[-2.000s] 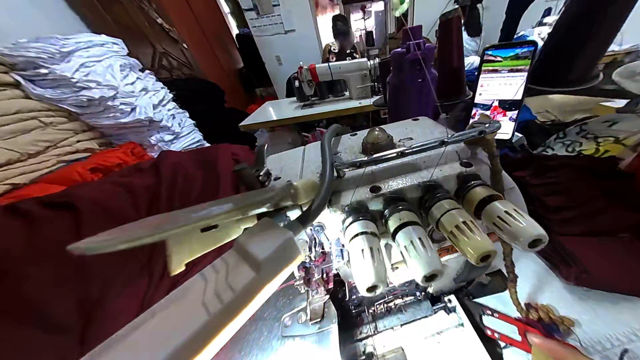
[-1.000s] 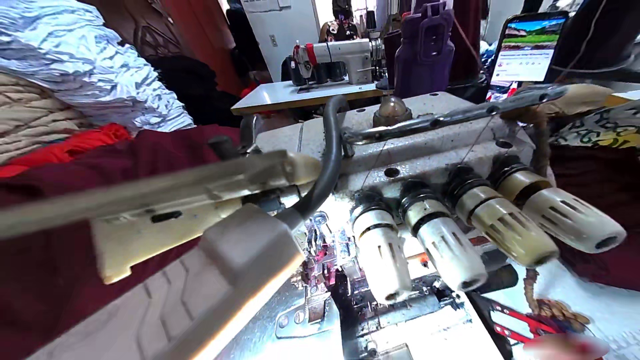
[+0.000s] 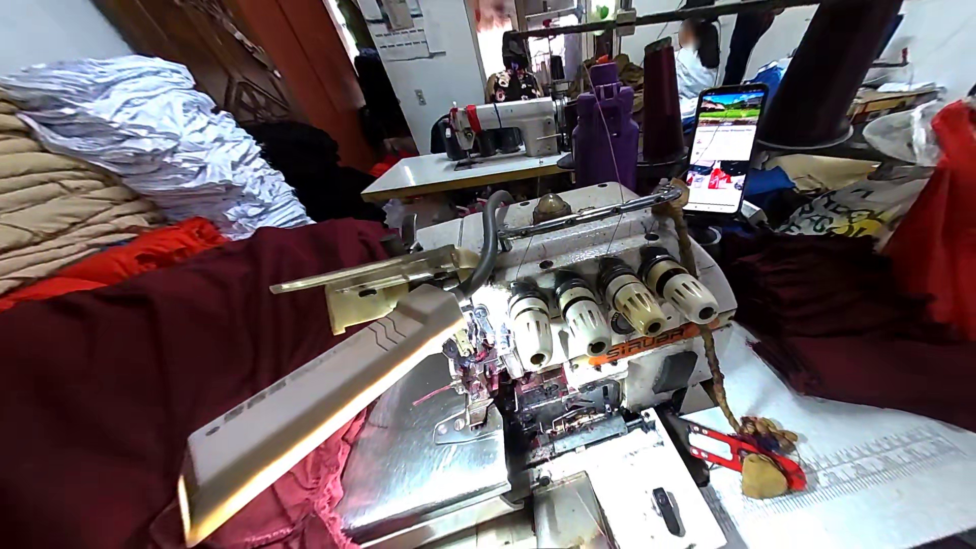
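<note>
Neither my left hand nor my right hand is in view. A Siruba overlock sewing machine (image 3: 648, 343) stands in the middle with its front cover (image 3: 667, 496) swung down and its looper area exposed. Four tension knobs (image 3: 583, 320) line its face. A lit white lamp bar (image 3: 320, 412) slants across the left. Short pink thread ends (image 3: 433, 394) stick out near the presser foot (image 3: 479, 408). Red-handled thread snips (image 3: 717, 446) lie at the right of the machine, with a tan rounded piece (image 3: 764, 476) against them.
Maroon fabric (image 3: 152, 366) spreads at left, with more maroon cloth (image 3: 862, 343) at right. White (image 3: 168, 137) and tan (image 3: 61, 198) fabric piles stand behind. A phone (image 3: 724, 149), a purple bottle (image 3: 605, 130) and another sewing machine (image 3: 507, 126) are beyond. A person (image 3: 690, 61) is at the back.
Fingertips beside the red snips at the lower right in the earlier frames are out of view now. The view has shifted.
</note>
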